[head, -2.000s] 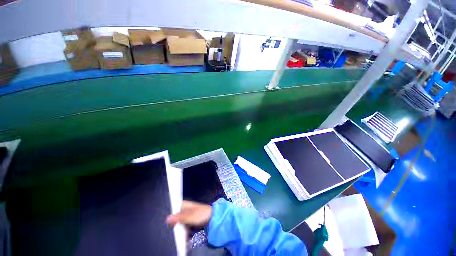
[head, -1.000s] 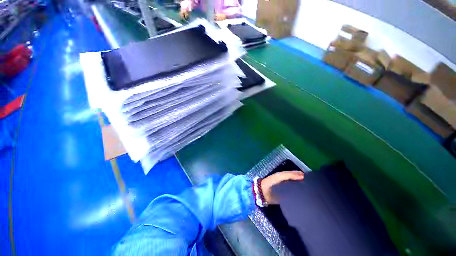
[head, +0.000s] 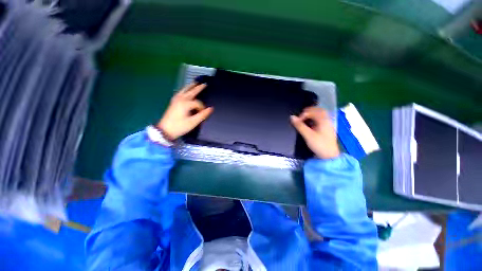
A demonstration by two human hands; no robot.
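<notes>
A dark grey-black adhesive sheet point(head: 248, 116) lies over the black display panel point(head: 191, 135), which rests on a silvery bubble bag point(head: 232, 155) on the green bench. My left hand point(head: 185, 114) is at the sheet's left edge, thumb and fingers apart at the tips. My right hand point(head: 318, 131) is at the sheet's right edge with thumb and forefinger close together. The picture is blurred, and whether either hand grips the sheet edge cannot be told for certain.
A blue and white squeegee point(head: 358, 131) lies right of the panel. A stack of adhesive sheets point(head: 436, 156) is farther right, with white liners point(head: 407, 241) below the bench edge. A tall stack of bagged panels point(head: 42, 111) stands at the left.
The view has swung back from the left to the bench in front. The sheet has come down from my left hand onto the panel, and both hands are now at its sides.
</notes>
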